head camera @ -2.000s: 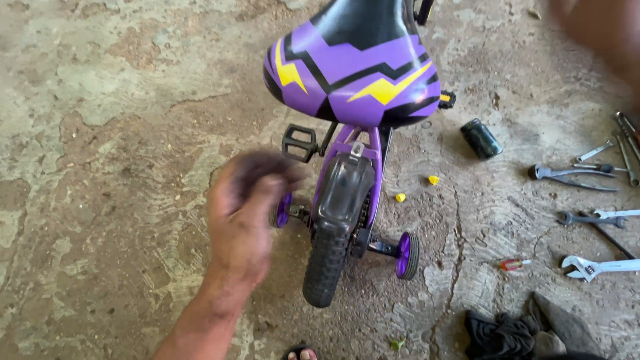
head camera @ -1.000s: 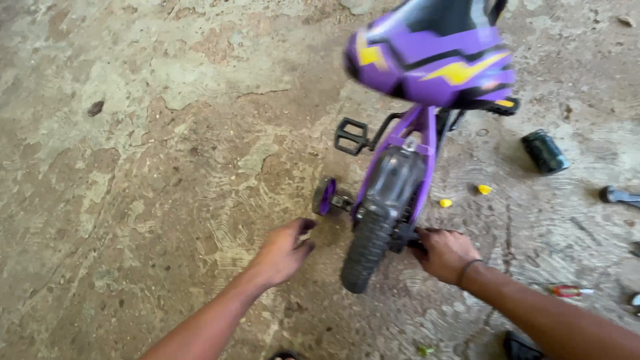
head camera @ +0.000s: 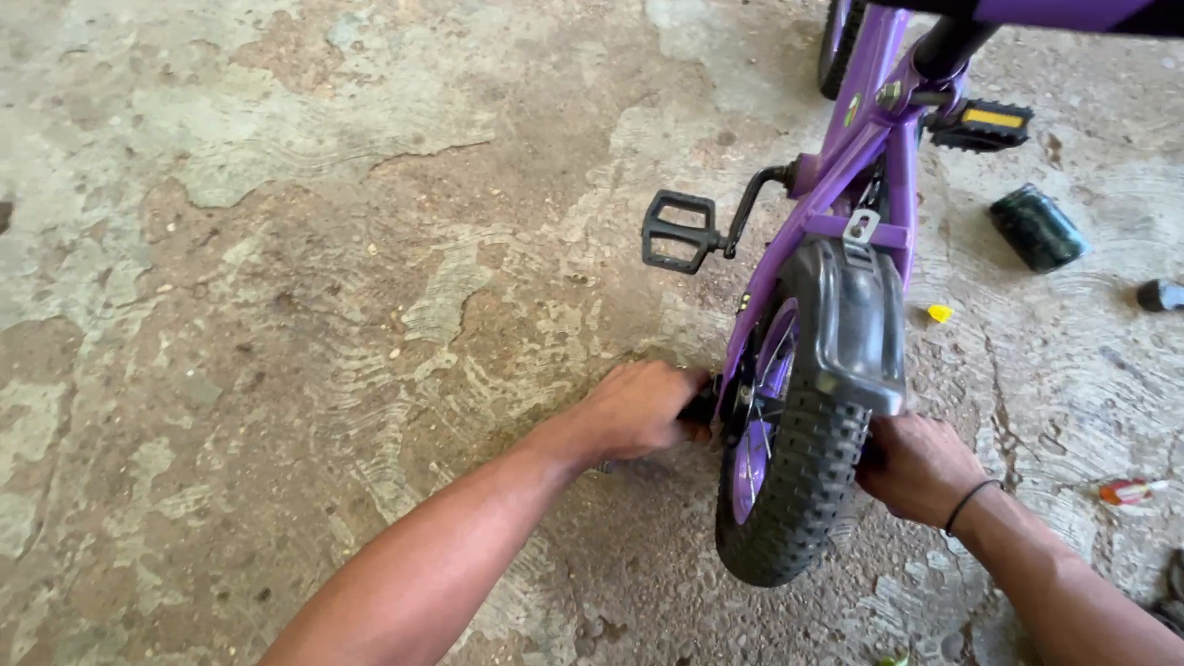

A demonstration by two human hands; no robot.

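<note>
A child's purple bicycle stands upright, its rear tyre toward me under a black mudguard. My left hand is at the left end of the rear axle, its fingers curled around a dark part beside the purple frame; the fingertips are partly hidden. On the other side of the tyre, my right hand reaches in at axle height, and the wheel and mudguard hide its fingers. The training wheels are not visible behind my hands. A black pedal sticks out on the left, another pedal on the right.
On the concrete floor right of the bicycle lie a dark cylindrical container, a small yellow piece, a screwdriver with a red and clear handle and the end of a dark tool. Dark cloth shows at the lower right edge.
My left hand has moved right, from beside the left training wheel to the axle end. My right hand stays low on the wheel's right side. The view has come closer to the rear wheel.
</note>
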